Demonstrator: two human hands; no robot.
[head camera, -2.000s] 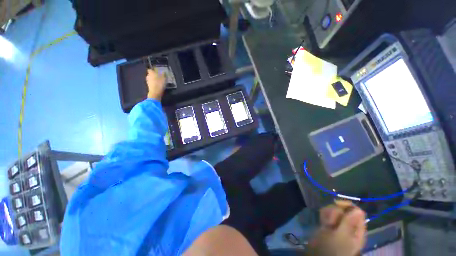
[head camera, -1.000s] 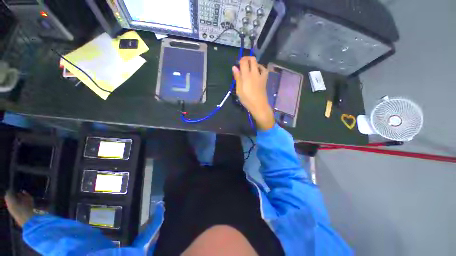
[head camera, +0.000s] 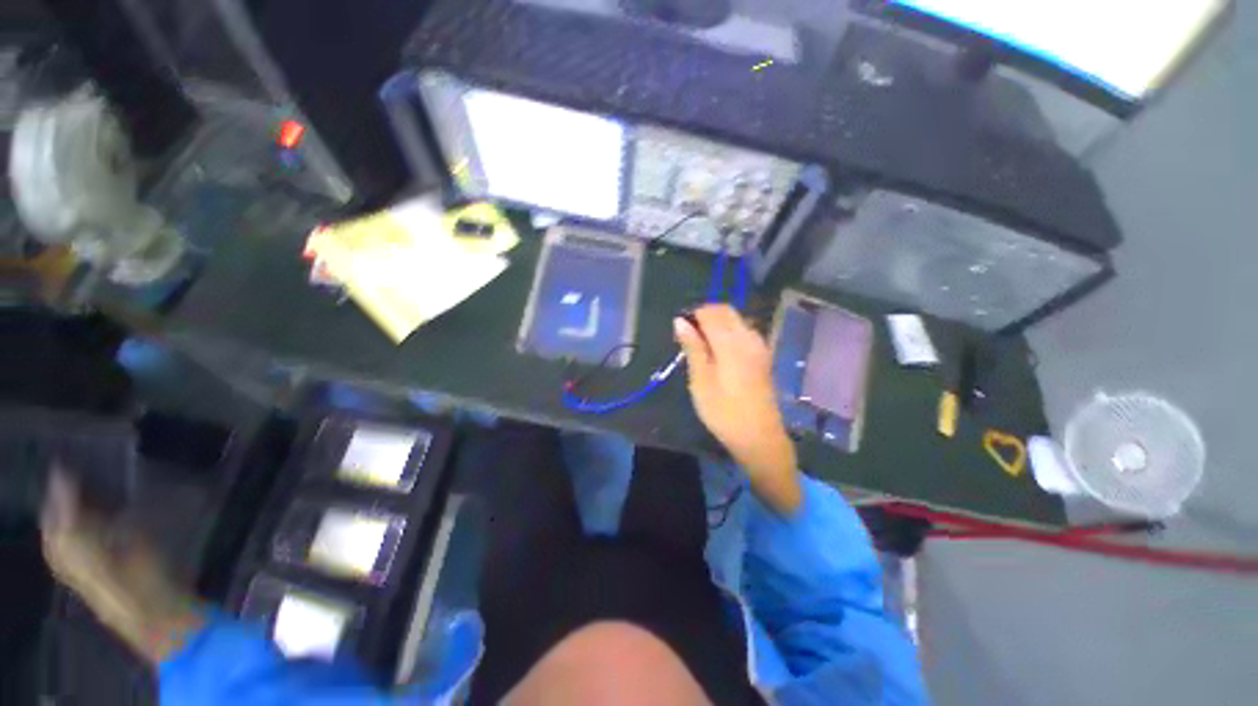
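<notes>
My right hand (head camera: 738, 386) lies palm down on the bench between the two antenna coupler plates, over a small dark object that looks like a mouse (head camera: 690, 320), mostly hidden. The left plate (head camera: 582, 306) shows its pale L mark and bears no phone. A smartphone (head camera: 833, 366) with a pale pinkish screen lies on the right plate (head camera: 791, 348). My left hand (head camera: 104, 566) is blurred over the dark tray area at far left; whether it holds anything is unclear. Several phones with white screens (head camera: 351, 538) lie in the phone tray (head camera: 432, 503).
The tester (head camera: 545, 152) and a metal-faced instrument (head camera: 952, 262) stand behind the plates. Blue cables (head camera: 614, 403) run beside my right hand. Yellow and white papers (head camera: 414, 269) lie left. A white box (head camera: 911, 339), yellow strip (head camera: 948, 414), heart-shaped ring (head camera: 1004, 452) and fan (head camera: 1134, 455) are right.
The view has swung from the trays to the bench. My left hand has stayed by the far-left tray. My right hand has come to the spot between the plates and stays there.
</notes>
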